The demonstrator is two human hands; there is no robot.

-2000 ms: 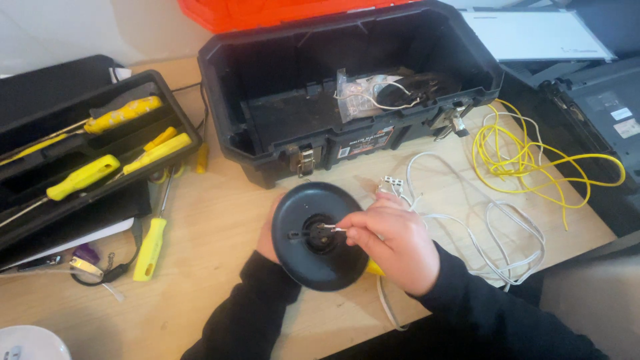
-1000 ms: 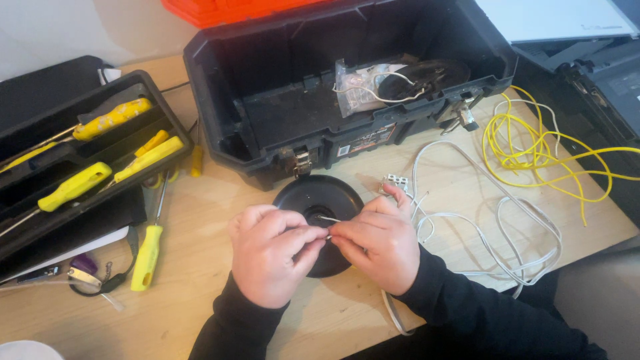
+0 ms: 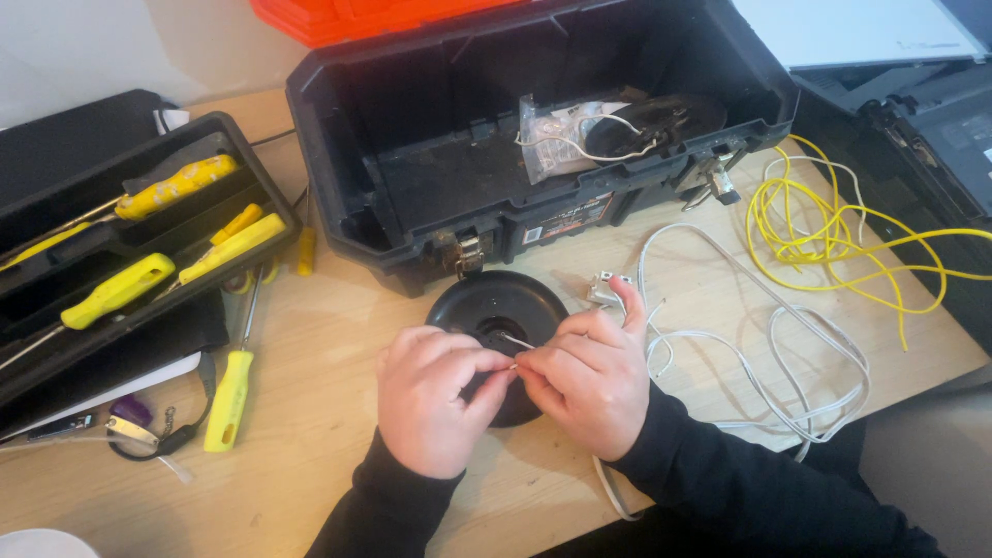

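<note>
A round black plastic disc (image 3: 496, 298) with a recessed centre lies on the wooden desk before the toolbox. A thin white wire (image 3: 514, 339) rises from its middle to my fingers. My left hand (image 3: 443, 395) pinches the wire's end between thumb and forefinger. Close against it, my right hand (image 3: 593, 380) grips the same wire with thumb and fingertips, one finger raised. Both hands are over the disc and hide part of it. A small white terminal block (image 3: 607, 287) lies just beyond my right hand, beside a loose white cable (image 3: 744, 356).
The open black toolbox (image 3: 403, 248) holds a plastic bag (image 3: 550, 143) and a dark disc (image 3: 701, 116). At left are a black tray (image 3: 271, 198) of screwdrivers, a yellow-handled screwdriver (image 3: 229, 403) and a nail clipper (image 3: 132, 434). Coiled yellow wire (image 3: 814, 240) lies at right.
Two seconds ago my left hand held the disc's edge and my right hand was at its centre. The left hand has since let go of the disc and joined the right at the wire.
</note>
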